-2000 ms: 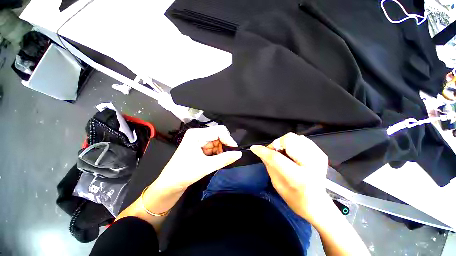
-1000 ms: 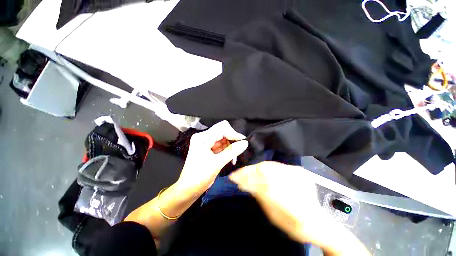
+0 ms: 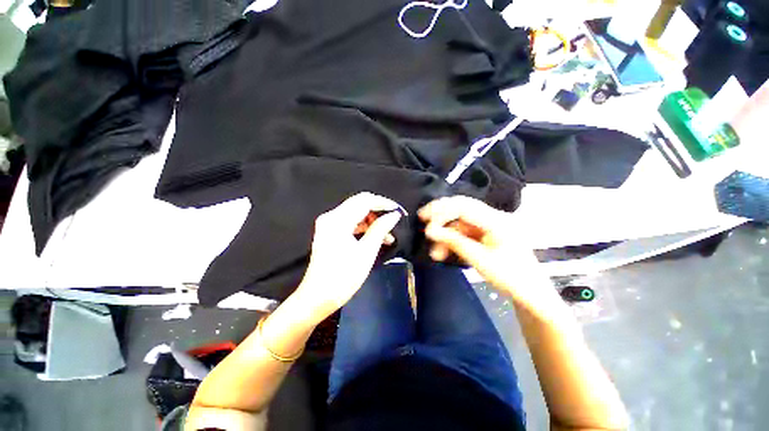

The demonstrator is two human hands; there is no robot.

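A black garment piece (image 3: 337, 185) lies over the white table and hangs at its front edge above my lap. My left hand (image 3: 341, 252) pinches the garment's edge between thumb and forefinger. A tiny pale sliver shows at these fingertips; I cannot tell whether it is a needle. My right hand (image 3: 485, 248) is beside it on the right, fingers curled and slightly blurred against the cloth; whether it grips anything is unclear. No thread can be made out. A white cord (image 3: 482, 150) lies on the cloth beyond my right hand, and a white loop (image 3: 419, 18) lies farther back.
Dark textured fabric (image 3: 93, 109) is piled at the upper left. At the right are a smartphone (image 3: 624, 57), a green box (image 3: 698, 125), a dark bar-like tool (image 3: 670, 153), orange-yellow handles (image 3: 550, 48) and a blue speckled block (image 3: 744, 195). A grey bin (image 3: 83, 338) stands on the floor.
The view has turned right, bringing the phone and green box into view. My right hand has come up from below my left hand to beside the cloth.
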